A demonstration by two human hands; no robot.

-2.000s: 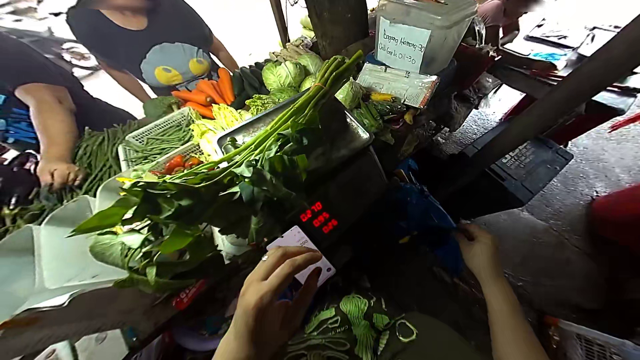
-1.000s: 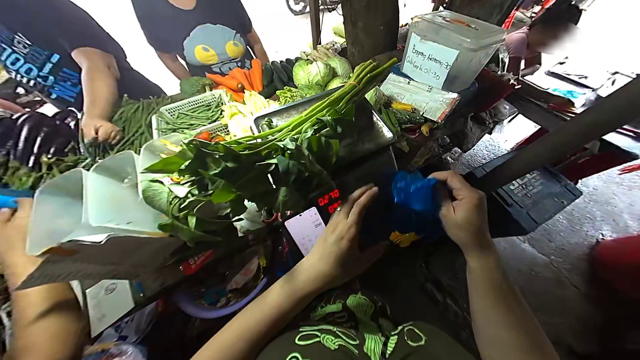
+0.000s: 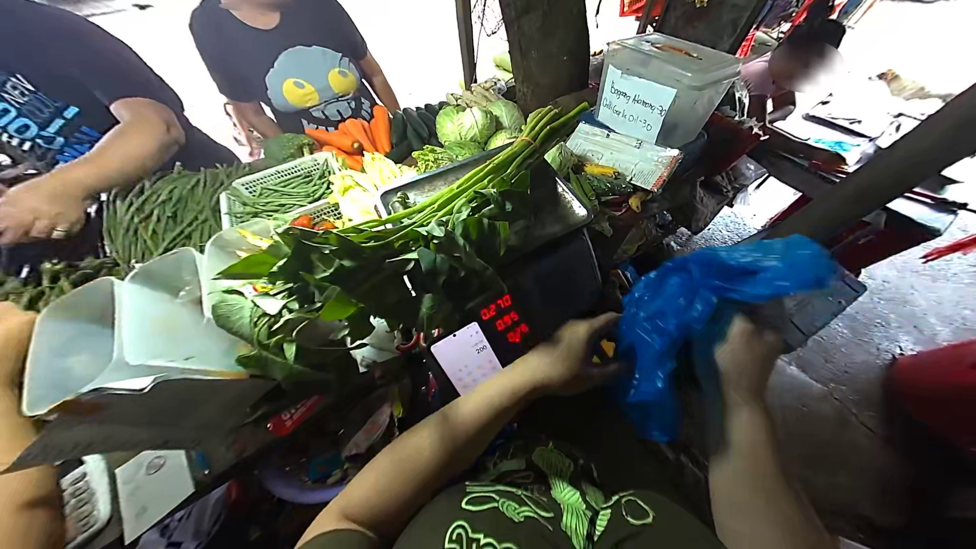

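Note:
A blue plastic bag (image 3: 679, 320) is spread out between my two hands. My left hand (image 3: 576, 354) is closed on the bag's left edge, beside the red digits of a digital scale (image 3: 553, 278). My right hand (image 3: 747, 354), blurred, is inside or behind the bag's right part; its fingers are partly hidden. On the scale's metal tray (image 3: 576, 210) lies a bundle of leafy greens with long stems (image 3: 457, 206), tied near the stem ends. A smartphone (image 3: 467, 358) showing a calculator lies left of my left forearm, below the leaves.
Carrots (image 3: 358, 137), cabbages (image 3: 467, 126), a basket of green beans (image 3: 282, 187) and clear plastic scoops or bins (image 3: 160, 313) stand beyond and left. A lidded plastic box (image 3: 663, 88) is at the back. Two people stand across the stall. A slanted post (image 3: 877, 164) crosses at right.
The blue bag, bunched low by my right hand two seconds ago, is now raised and spread wider. My left hand has gone from the phone to the bag.

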